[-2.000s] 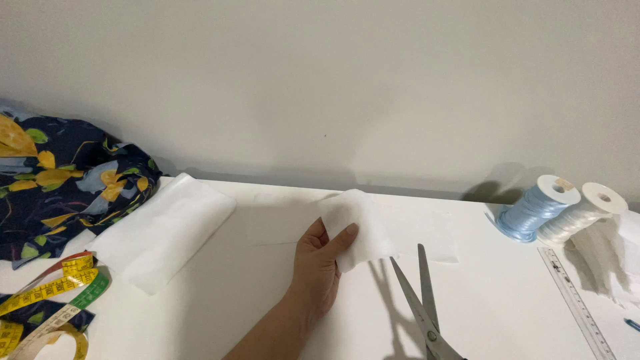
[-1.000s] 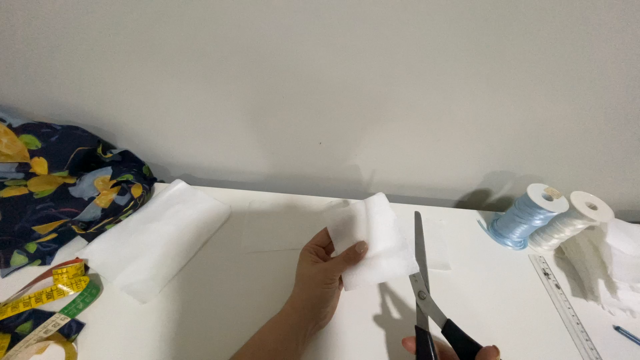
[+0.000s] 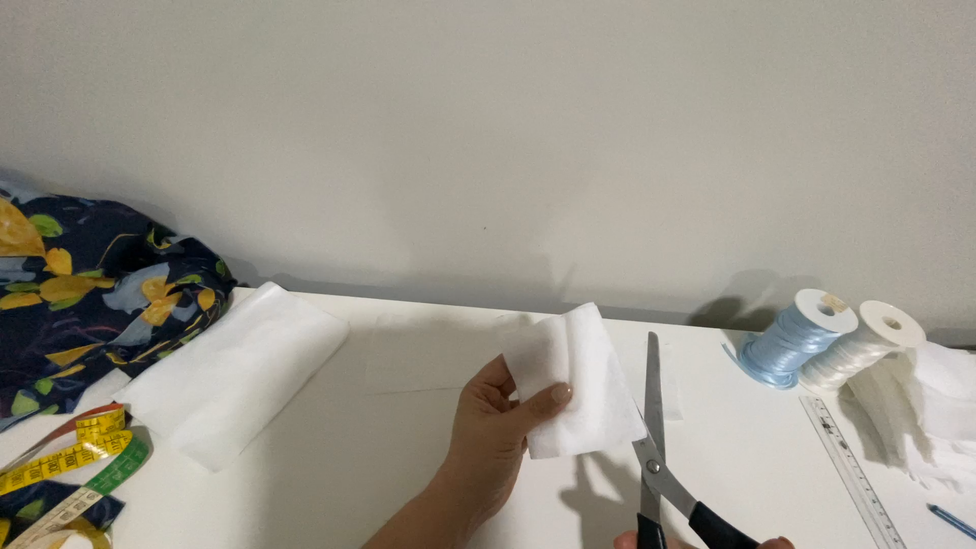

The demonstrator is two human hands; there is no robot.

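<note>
My left hand (image 3: 503, 427) pinches a small folded piece of thin white fabric (image 3: 572, 381), thumb on top, above the white table. At the bottom edge, only the fingertips of my right hand (image 3: 701, 543) show, around the black handles of a pair of scissors (image 3: 653, 465). The scissor blades point up and are parted. One blade meets the right edge of the held piece; the other stands to its right. Another flat, thin white piece (image 3: 427, 354) lies on the table behind my left hand.
On the left lie dark floral fabric (image 3: 99, 297), a larger folded white piece (image 3: 236, 374) and a yellow and green measuring tape (image 3: 69, 461). On the right are spools of light blue ribbon (image 3: 797, 339) and white ribbon (image 3: 862, 343), a clear ruler (image 3: 854, 473), white fabric (image 3: 930, 412) and a blue pen (image 3: 951, 521).
The scissors have come up against the right edge of the white piece, and fingertips of my right hand have come into view. The held piece is spread wider than two seconds ago.
</note>
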